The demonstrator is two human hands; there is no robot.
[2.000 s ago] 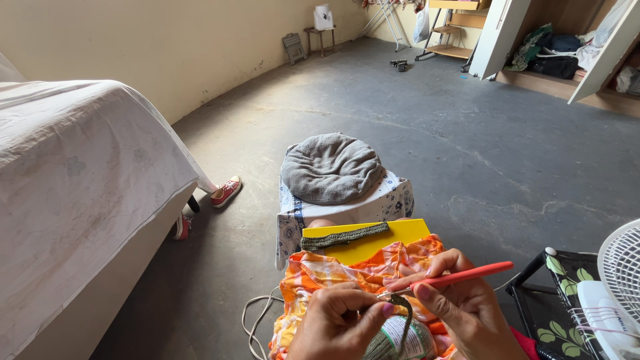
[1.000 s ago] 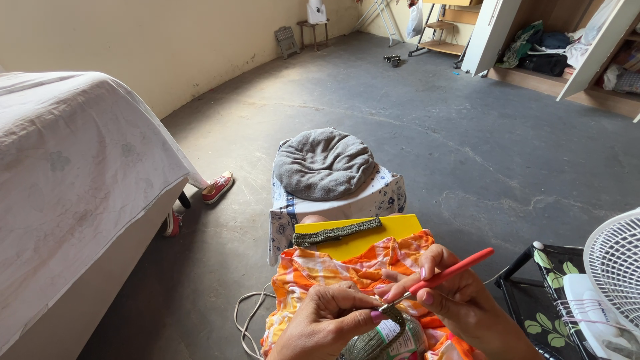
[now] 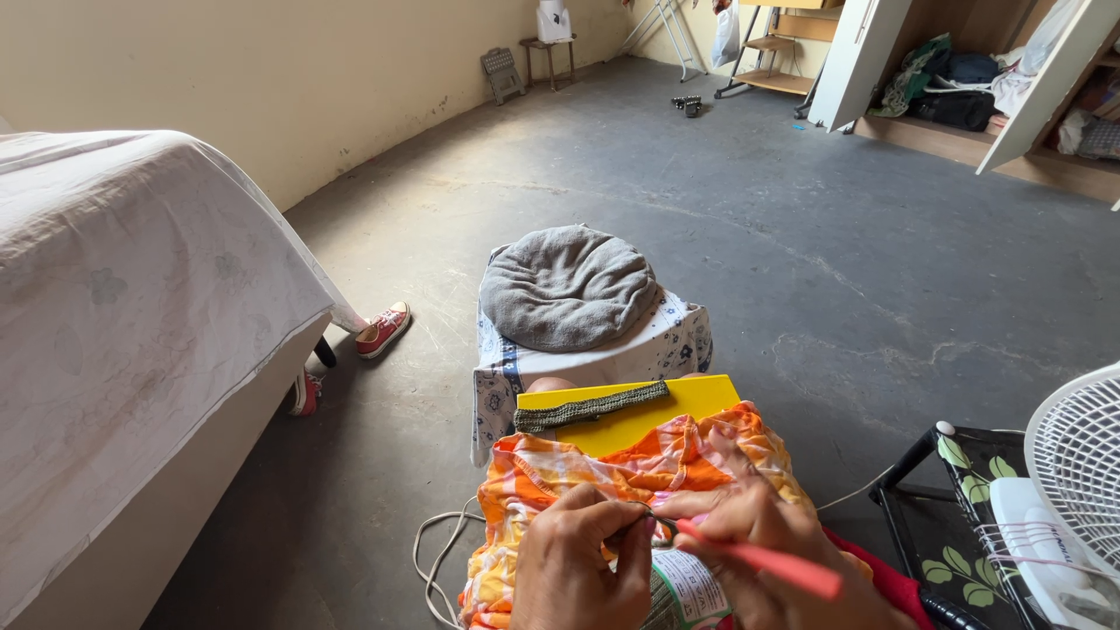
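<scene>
Low in the view, my left hand (image 3: 582, 560) pinches a small piece of dark green crochet work, mostly covered by the fingers. My right hand (image 3: 770, 542) grips a crochet hook with a red handle (image 3: 761, 560), its tip meeting the work between both hands. Below them a ball of green yarn (image 3: 662, 604) with a printed label rests against the orange and white patterned cloth (image 3: 551, 472) on my lap. Beyond the cloth, a strip of green crochet (image 3: 591, 407) lies across a yellow board or folder (image 3: 700, 398).
A grey round cushion (image 3: 569, 289) sits on a cloth-covered seat (image 3: 678, 337) ahead. On the left is a bed with a pale sheet (image 3: 149, 289), red sneakers (image 3: 383, 330) beside it. A white fan (image 3: 1081, 455) stands at right by a black-framed stand (image 3: 910, 481).
The right hand has shifted around the hook, and its index finger now points up and away. The hook's handle now slopes down to the right, where before it sloped up.
</scene>
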